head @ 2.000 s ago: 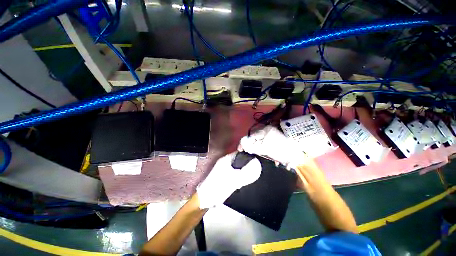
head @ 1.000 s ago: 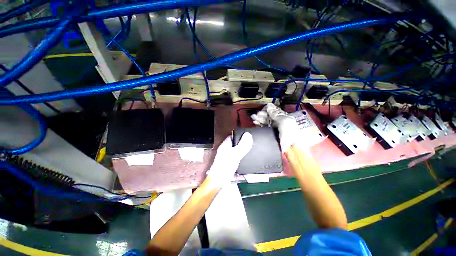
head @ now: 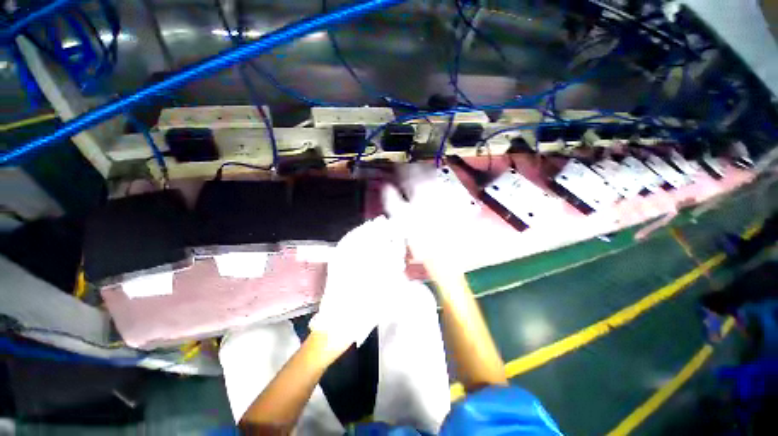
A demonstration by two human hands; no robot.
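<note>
Three black flat units lie side by side on the pink shelf mat: the left one (head: 136,230), the middle one (head: 243,211) and the right one (head: 327,209). White slips stick out at their front edges. My gloved left hand (head: 367,266) is in front of the right unit and covers part of its front corner. My gloved right hand (head: 420,209) is blurred, close to my left hand, beside a unit lying white side up (head: 461,194). The glare and blur hide my fingers, and I cannot tell whether either hand holds anything.
Several more white-side-up units (head: 512,197) lie tilted along the pink mat (head: 230,308) to the right. Cream power strips (head: 294,146) with black adapters (head: 349,138) run behind. A thick blue cable (head: 213,61) crosses the upper left. Green floor with yellow lines (head: 597,315) is in front.
The black unit from my hands now lies flat beside the other two. My left hand has left its top, and my hands are now at its right side. The view has shifted right.
</note>
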